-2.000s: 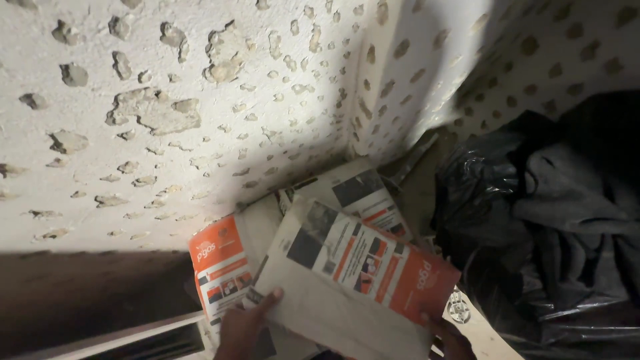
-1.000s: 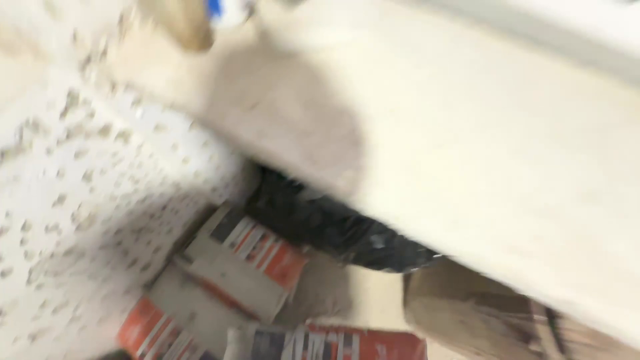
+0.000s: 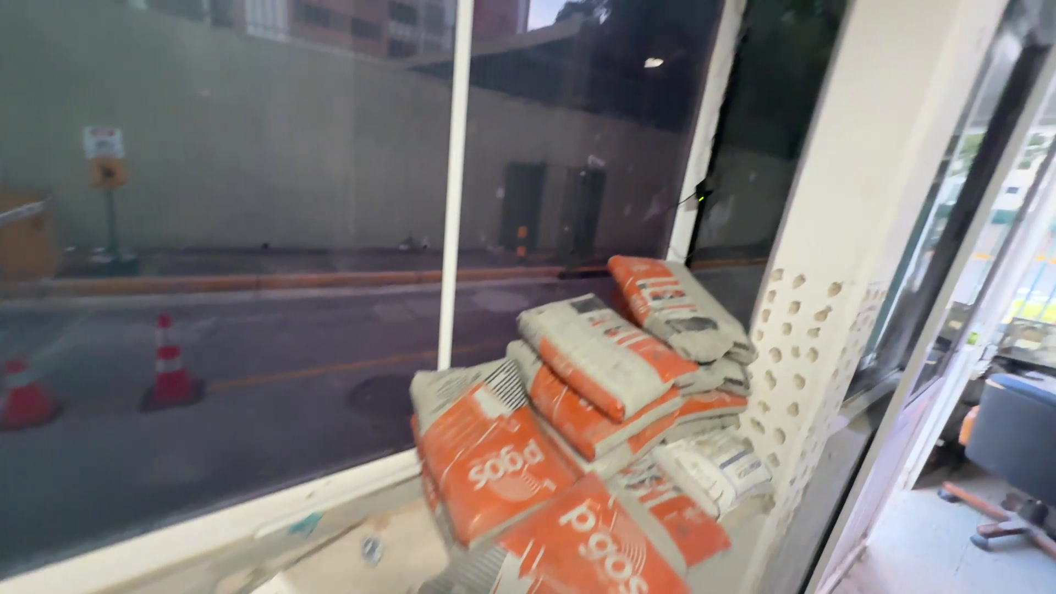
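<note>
Neither my left hand nor my right hand shows in the head view now. Full paper sacks in orange and grey lie piled by the window. One orange-faced sack (image 3: 495,462) rests at the left of the pile, and another orange sack (image 3: 594,544) lies at the bottom edge, partly cut off. A grey and orange sack (image 3: 606,355) tops the middle stack. The rearmost sack (image 3: 681,309) leans near the window corner. A smaller white sack (image 3: 718,470) lies at the right, beside the pitted pillar.
A white window frame (image 3: 455,181) stands behind the pile, with a street and traffic cones (image 3: 169,363) beyond the glass. A white pillar with chipped pits (image 3: 796,363) rises at the right. Past it are a glazed door frame and a dark office chair (image 3: 1011,437).
Two seconds ago both my hands were at a flat orange and grey paper sack beside a pitted wall; they are out of view now. The view has swung to the window and the piled sacks.
</note>
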